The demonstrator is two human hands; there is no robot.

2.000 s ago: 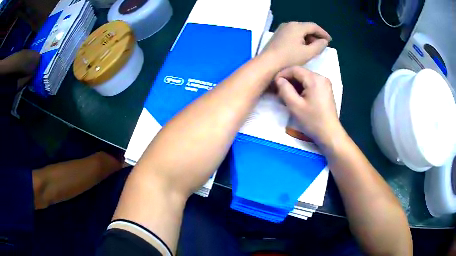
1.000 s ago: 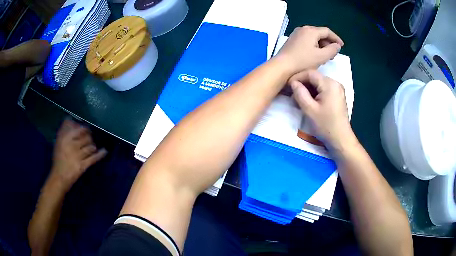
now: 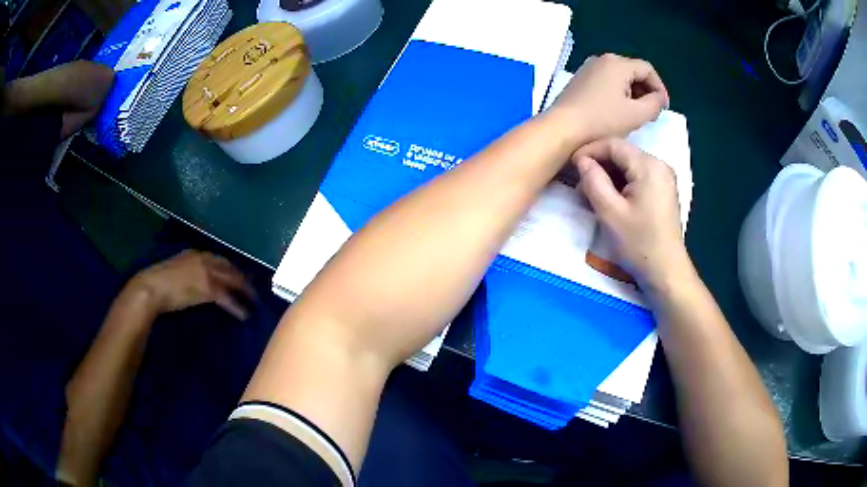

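Observation:
Two side-by-side stacks of flat cartons lie in front of me. The left stack (image 3: 433,124) shows a blue panel with a white logo. The right stack (image 3: 561,328) shows a white panel with a brown picture edge and blue flaps that stick out over the table edge. My left hand (image 3: 613,93) lies on the upper part of the right stack, my forearm across both stacks, fingers curled. My right hand (image 3: 635,200) lies just below it, fingers curled, by my left wrist. I see nothing held in either hand. The palms are hidden.
A wood-grain-topped unit (image 3: 249,90), a dark-centred white unit (image 3: 328,27) and another carton pile (image 3: 171,71) are at upper left. A neighbour's hands (image 3: 195,281) show at left. White tubs (image 3: 808,257), a printed carton (image 3: 827,133) and a cable (image 3: 772,57) are at right.
The view has shifted, so the table things appear further right and slightly lower. The neighbour's lower hand has come up into view. My hands keep their place on the right stack.

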